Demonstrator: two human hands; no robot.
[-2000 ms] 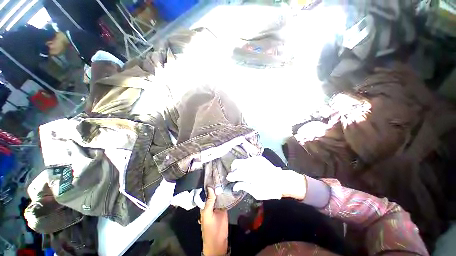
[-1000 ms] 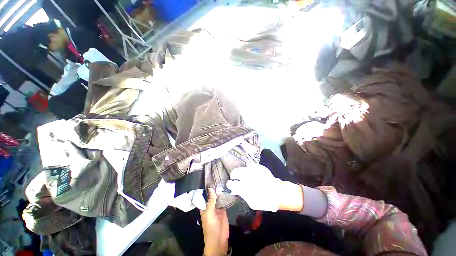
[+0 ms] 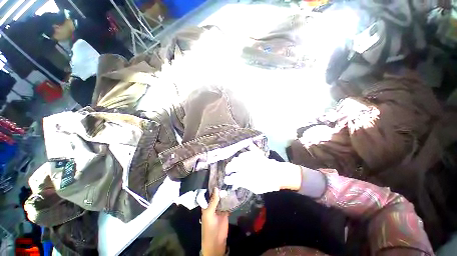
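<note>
Brown-grey trousers [image 3: 213,120] lie bunched at the near edge of the table, with a stitched waistband [image 3: 215,147] across them and pale lining below it. My left hand [image 3: 214,227], bare, comes up from the bottom and grips a fold of the trousers with the thumb on top. My right hand [image 3: 263,173], in a white glove with a grey-mauve cuff, is closed on the same fold from the right; its fingertips are partly hidden and I cannot tell if it holds a tool. A black patch [image 3: 194,181] and a white cloth piece [image 3: 193,199] show left of the hands.
Olive and khaki trousers [image 3: 95,170] with pale insides, a dark printed label [image 3: 67,175] and a white cord lie at left. A large brown garment heap [image 3: 396,130] is at right. Another garment [image 3: 275,50] lies at the far side in glare. A person [image 3: 62,30] is at the upper left.
The view has shifted slightly, so the table and garments sit a little further right. Both hands stay on the same trousers fold, with small finger movement. The person at the upper left has changed posture.
</note>
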